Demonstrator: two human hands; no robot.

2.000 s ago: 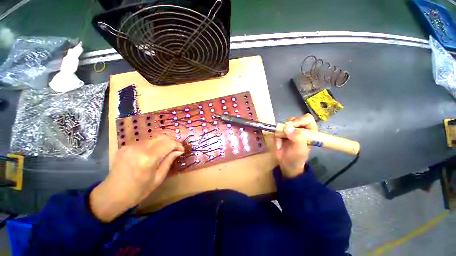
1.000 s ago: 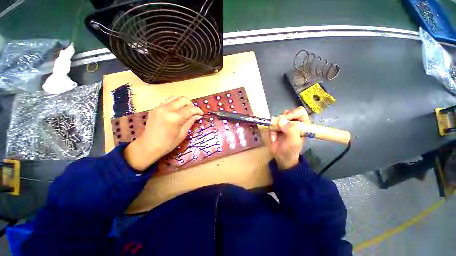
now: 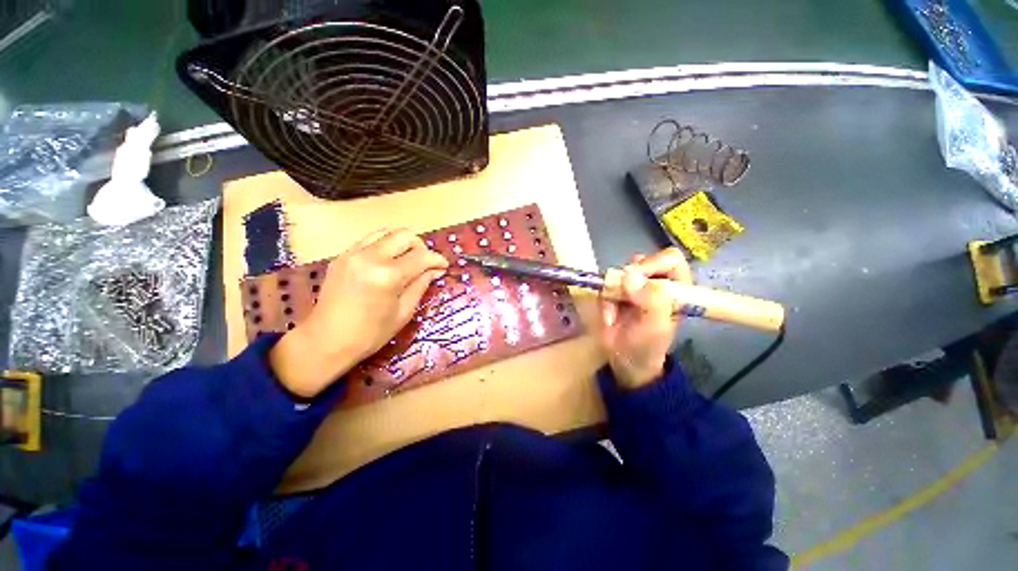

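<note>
The reddish-brown fixture board [image 3: 491, 335] lies tilted on a tan work board [image 3: 536, 156], with shiny dots in rows and thin dark lead wires fanned across its middle. My right hand [image 3: 642, 318] holds the soldering iron [image 3: 726, 306] by its pale handle; its tip is over the board's upper middle, close to my left fingertips. My left hand [image 3: 368, 296] is over the board's left half with thumb and fingertips pinched together. What they pinch is too small to tell. A dark pile of cut lead wires [image 3: 266, 239] lies at the upper left.
A black fan [image 3: 357, 112] stands behind the board. The coil iron stand [image 3: 698, 156] with a yellow sponge [image 3: 701, 225] is at the right. A clear bag of metal parts [image 3: 134, 301] and a white bottle [image 3: 128, 178] are at the left. A blue bin [image 3: 966, 45] is far upper right.
My left hand has moved from the board's lower left up to its upper middle, uncovering the lower wires. The iron's tip has stayed near the upper middle. The whole view has shifted slightly.
</note>
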